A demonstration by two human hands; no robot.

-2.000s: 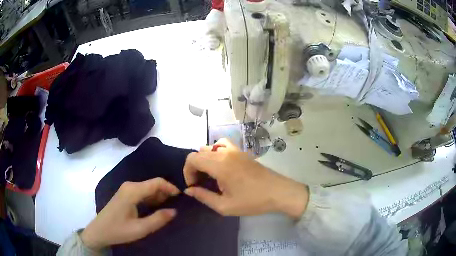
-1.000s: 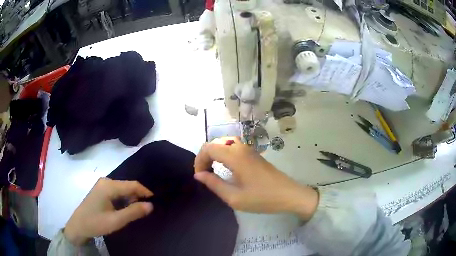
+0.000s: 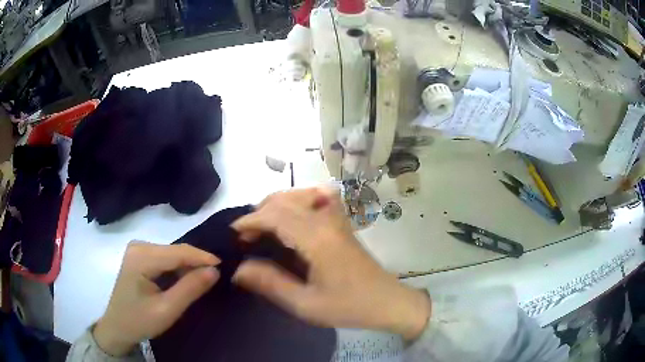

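Observation:
A dark cloth panel (image 3: pixel 247 322) lies on the white table in front of me, left of the machine's needle area. My left hand (image 3: pixel 159 293) is over its left part, thumb and forefinger pinched together at the cloth; any small piece between them cannot be made out. My right hand (image 3: pixel 318 265) is over the panel's upper right part, slightly blurred, with thumb and fingers apart and nothing visible between them. The presser foot and needle plate (image 3: pixel 362 201) are just beyond my right hand.
A dark fabric pile (image 3: pixel 145 152) lies at the back left, beside a red basket (image 3: pixel 62 237) with dark cloth. The cream machine head (image 3: pixel 353 92) stands behind my right hand. Black snips (image 3: pixel 486 238), light blue snips (image 3: pixel 532 196) and a yellow pen (image 3: pixel 544 187) lie right. Paper notes (image 3: pixel 488 106) hang on the machine.
My right hand has moved left over the panel, towards my left hand. My left fingertips, apart one second ago, have closed together. The panel's top edge is now partly covered.

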